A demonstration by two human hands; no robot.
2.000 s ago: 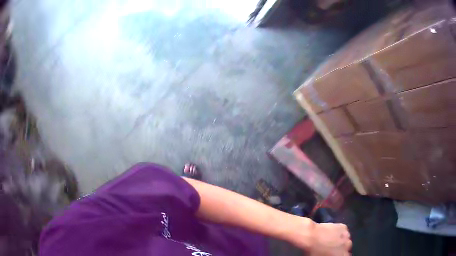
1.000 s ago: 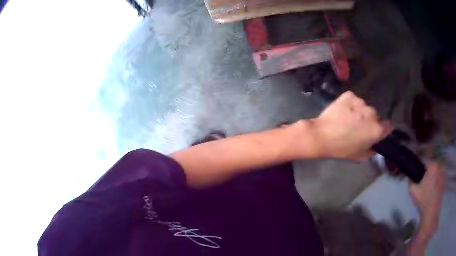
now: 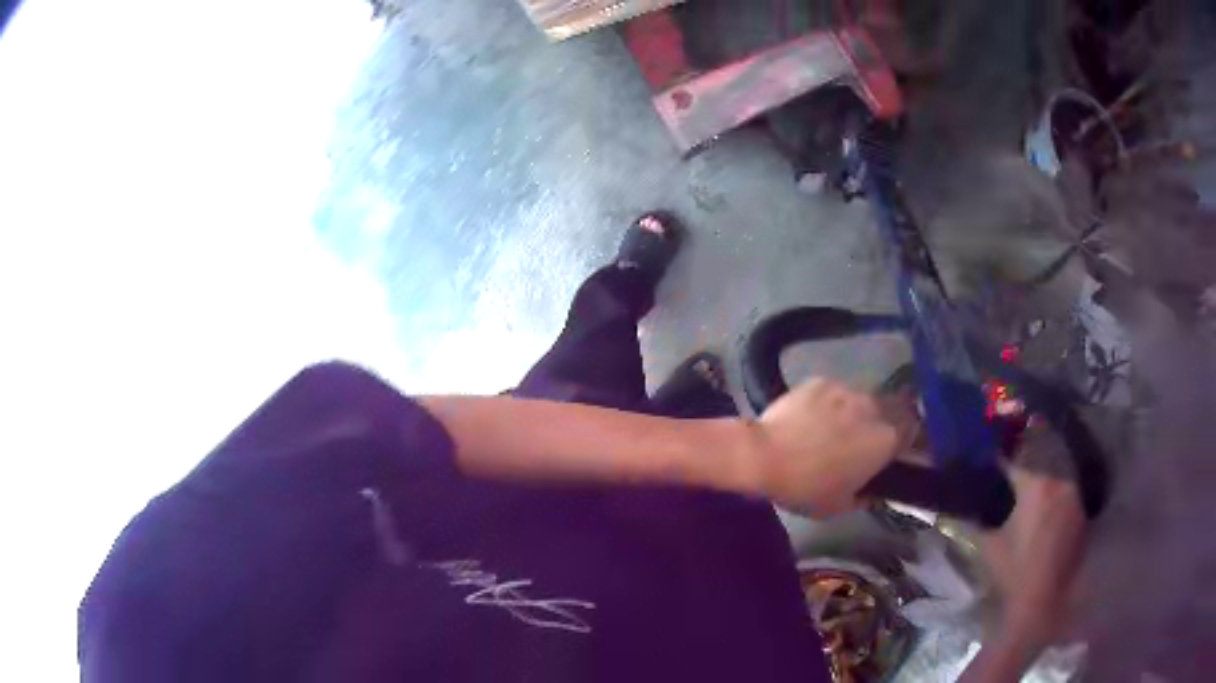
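Note:
The black loop handle (image 3: 798, 327) of the pallet truck lies in front of me at the right. My left hand (image 3: 834, 447) is closed around its near bar. My right hand (image 3: 1044, 527) is blurred and grips the handle's right part, near the foot of the blue tiller arm (image 3: 920, 287). The tiller runs up to the worn red and pale truck body (image 3: 754, 94). A pale pallet edge (image 3: 594, 14) is cut off by the top of the picture.
Potted plants stand close on the right: a pale pot (image 3: 1047, 140), red flowers (image 3: 1003, 394) and a pot of dry leaves (image 3: 854, 620) at the bottom. My sandalled foot (image 3: 650, 230) is on grey concrete. The left side is glaring white.
The handle and both hands have come lower in view, and more of the loop and blue tiller shows. The truck body and pallet edge have shifted up. Two seconds ago cartons showed at the right.

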